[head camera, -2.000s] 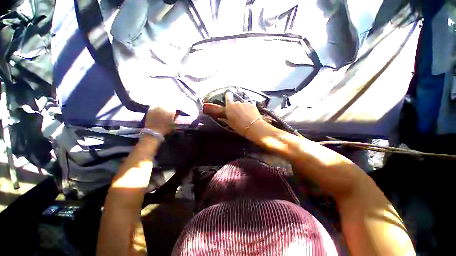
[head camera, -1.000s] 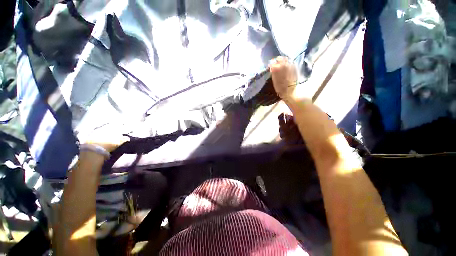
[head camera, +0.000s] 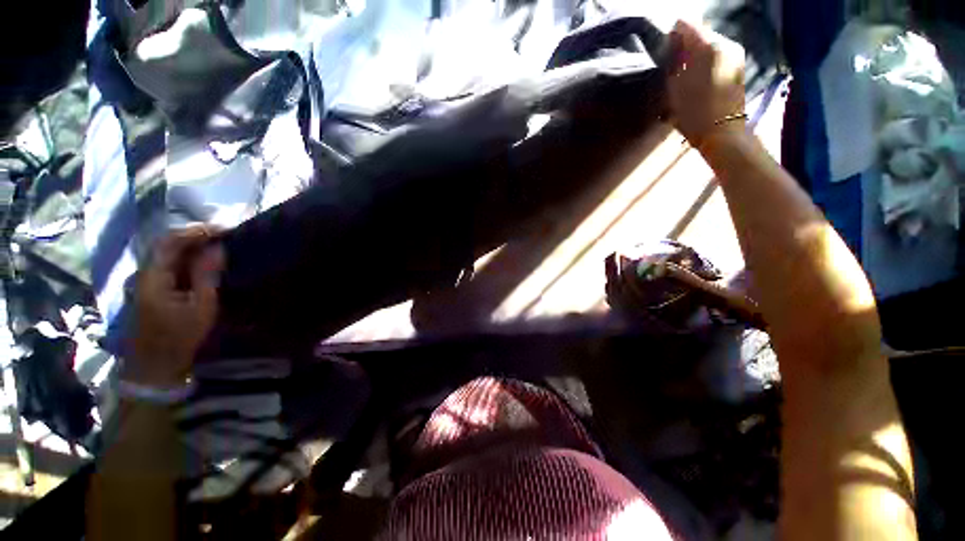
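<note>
A large garment panel (head camera: 360, 232), dark on the side facing me and pale behind, is stretched slantwise between my hands over the pressing table. My left hand (head camera: 182, 301) grips its lower left end; the fingers are partly in shade. My right hand (head camera: 704, 85) grips its upper right end, higher and farther away. The electric iron (head camera: 661, 280) stands on the table near the front edge at the right, below my right forearm, and no hand touches it. Part of the table surface behind the panel is hidden.
The pale table cover (head camera: 593, 227) shows striped shadows. Crumpled grey-green cloth (head camera: 53, 259) lies at the far left. A blue-edged surface at the right bears a crumpled white cloth bundle (head camera: 905, 137). The thin iron cord (head camera: 931, 351) runs to the right edge.
My right hand let go of the iron, which now stands farther right. Both hands took the panel's edge, moved apart and lifted it, so its dark side shows.
</note>
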